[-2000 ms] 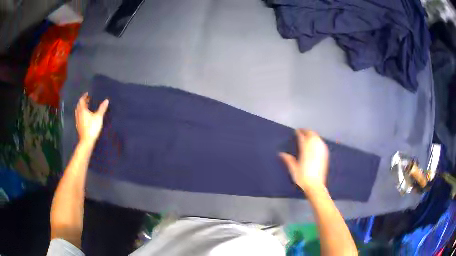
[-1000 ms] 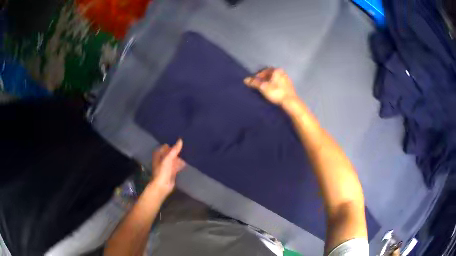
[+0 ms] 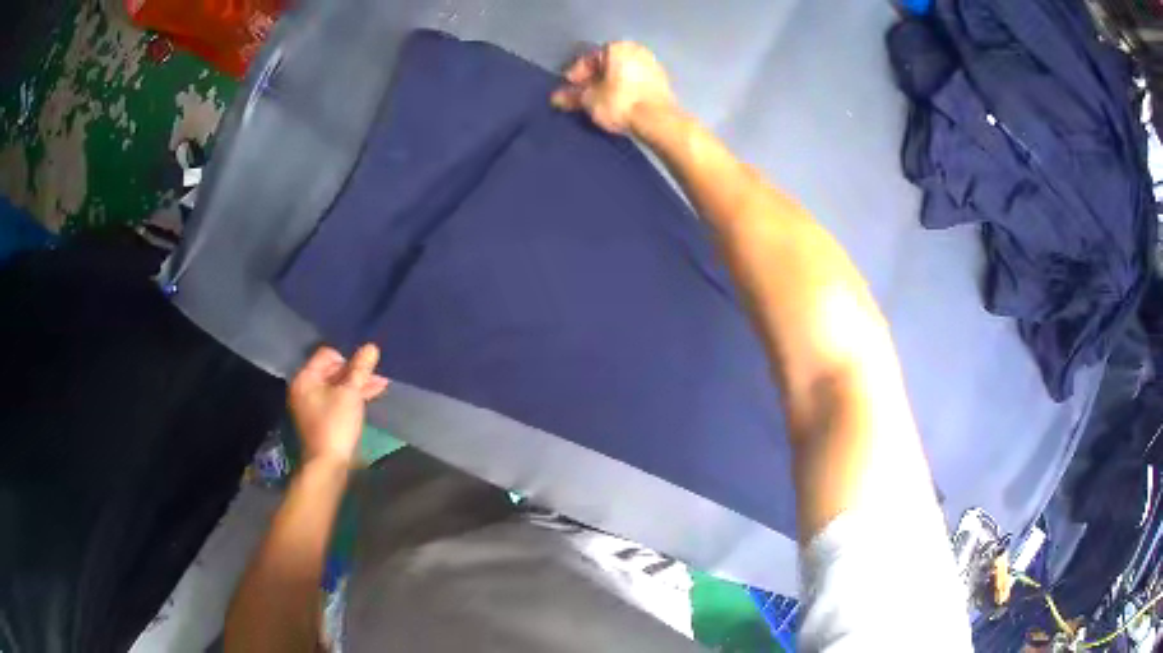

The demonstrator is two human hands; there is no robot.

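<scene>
Dark navy trousers [image 3: 548,281] lie on the grey-covered table, wide end at upper left. My right hand [image 3: 619,87] pinches their far edge, its forearm crossing over the cloth. My left hand [image 3: 334,398] is at the near edge, thumb and fingers closed around the cloth there. A raised ridge runs across the cloth between my two hands. The narrow end is hidden behind my right arm.
The grey table cover [image 3: 816,140] shows around the cloth. A crumpled navy garment heap [image 3: 1039,179] lies on the right. The steam iron [image 3: 980,555] is at the lower right corner, partly seen. Black cloth [image 3: 115,434] hangs at left; an orange-red bag [image 3: 211,28] is at upper left.
Over two seconds the view has turned and shifted left. My right hand has moved from the narrow part to the far edge near the wide end, my left hand to the near edge. A ridge has risen.
</scene>
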